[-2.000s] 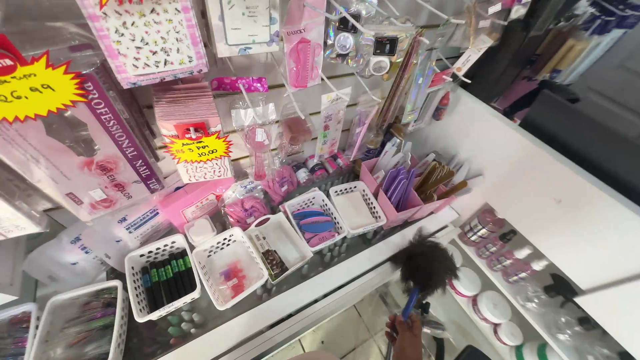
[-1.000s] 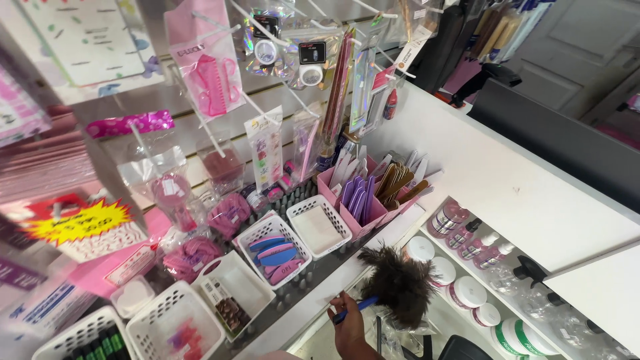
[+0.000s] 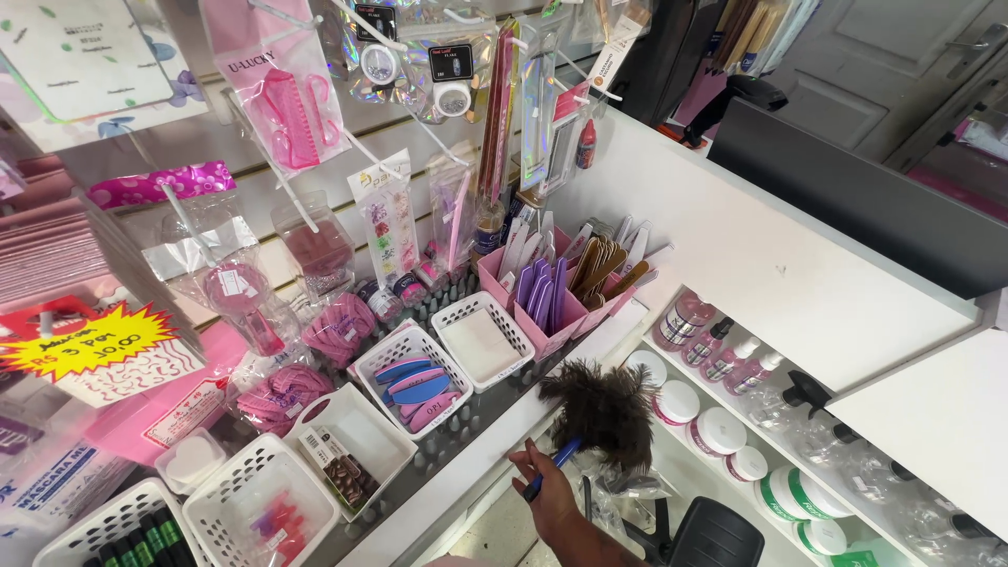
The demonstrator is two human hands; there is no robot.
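My right hand (image 3: 553, 498) grips the blue handle (image 3: 561, 459) of a feather duster, its fingers partly spread around it. The duster's dark brown feathers (image 3: 605, 413) are just beyond the hand, beside the front edge of the display shelf and near white-lidded jars (image 3: 675, 402). Left of the feathers, a white basket (image 3: 483, 340) holds a pale flat item. Next to it, another white basket (image 3: 413, 381) holds blue and pink nail files. Pink boxes (image 3: 551, 340) of purple, brown and white nail files stand behind the duster. My left hand is not in view.
Packaged beauty items hang from hooks on the slatted wall (image 3: 236, 150). More white baskets (image 3: 264, 504) line the shelf at left. Pink bottles (image 3: 683, 321) and clear bottles fill a lower shelf at right, below a white counter panel (image 3: 756, 236). A black chair (image 3: 718, 535) stands below.
The view has shifted right and closer to the nail-file boxes. My right hand still holds the duster, whose feathers now hang nearer the jars and point more to the right than at first.
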